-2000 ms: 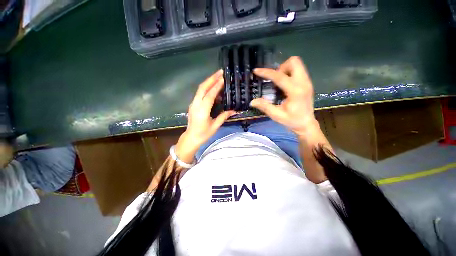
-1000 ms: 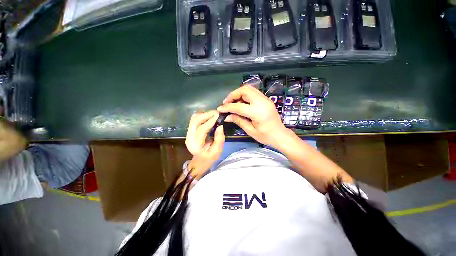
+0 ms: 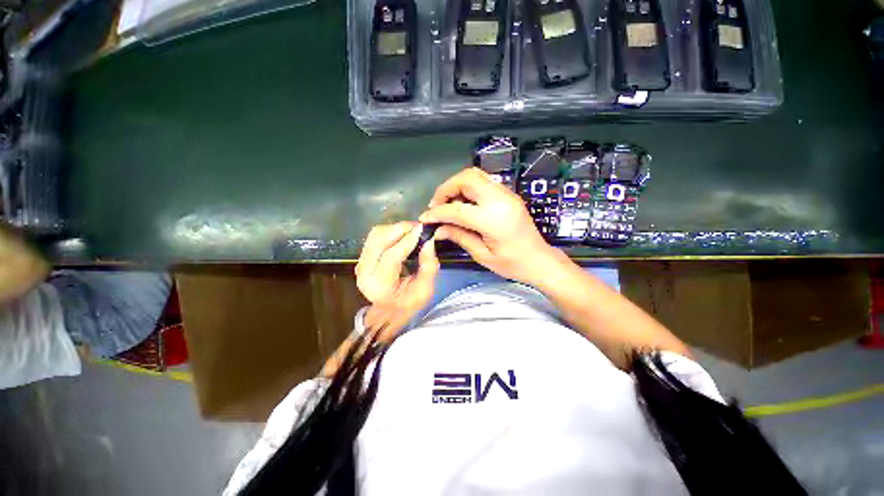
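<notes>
Several black keypad phones [image 3: 617,194] lie side by side, screen side up, on the green bench near its front edge. The leftmost one is partly covered by my right hand. My left hand [image 3: 393,263] is left of them at the bench edge, its fingers closed around a small dark object [image 3: 425,235], mostly hidden; I cannot tell what it is. My right hand [image 3: 494,225] meets it there, thumb and fingertips pinched at the top of the dark object. Whether the right fingertips hold something of their own cannot be seen.
Stacked clear blister trays [image 3: 436,114] with black phone backs stand behind the phones. A clear tray [image 3: 228,21] on white sheet lies at the upper left. Cardboard boxes [image 3: 254,334] are under the bench. A person's arm [image 3: 17,266] shows at the left edge.
The hands were around a bunched row of phones; now the phones lie flat, keypads up, and both hands are at a small dark object to their left. Little has moved in the last second.
</notes>
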